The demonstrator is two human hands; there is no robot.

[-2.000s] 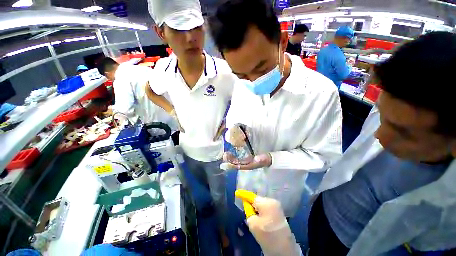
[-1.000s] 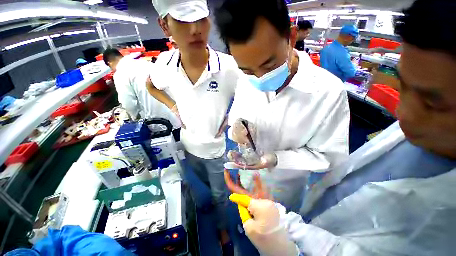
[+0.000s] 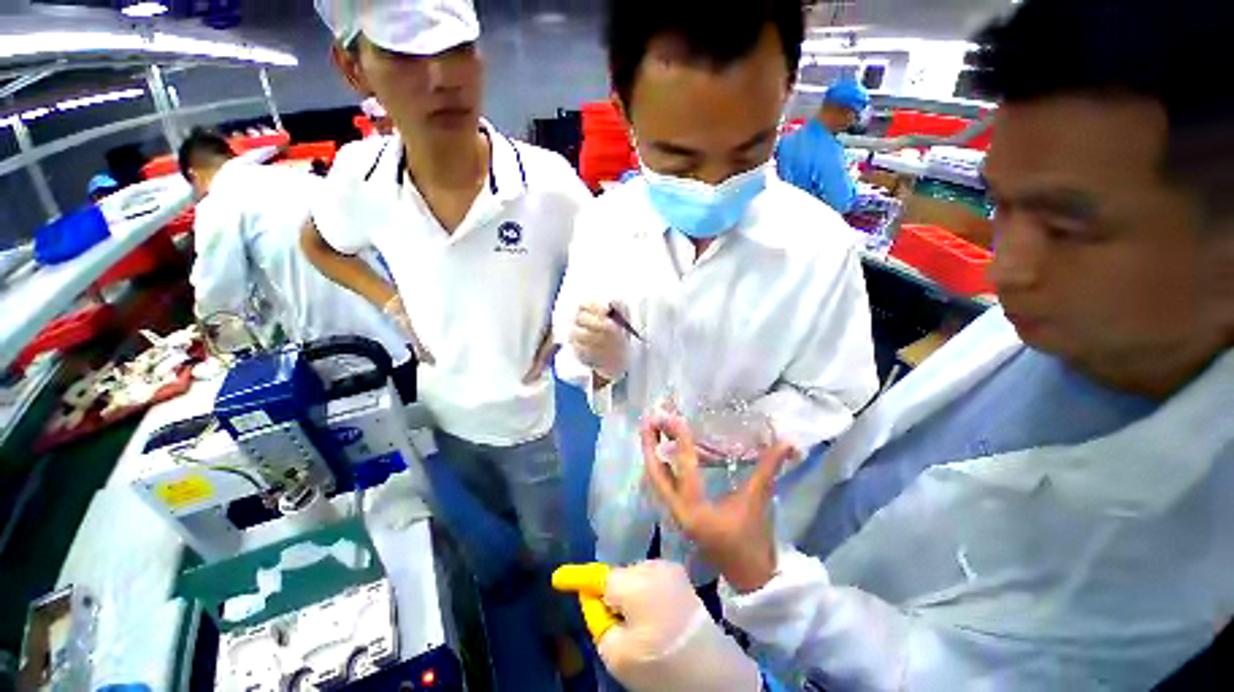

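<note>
My right hand is at the bottom centre in a whitish glove, with yellow finger cots on two fingertips. These tips are slightly apart and nothing shows between them; the other fingers are curled. My left hand is not in view. Facing me, a masked person holds a clear, crinkled bag or film on one palm; its contents are too blurred to tell. Their other hand holds a thin dark stick raised above it. My right hand is below and apart from the bag.
A person at right reaches a bare hand toward the bag, above my hand. A person in a white cap stands behind. At left are a blue and white machine, a green plate, a white fixture and a small box.
The bare hand has risen and opened beside the bag. The dark stick has moved up and away from the bag. My right hand sits lower and further left in view; the blue sleeve at lower left has nearly gone.
</note>
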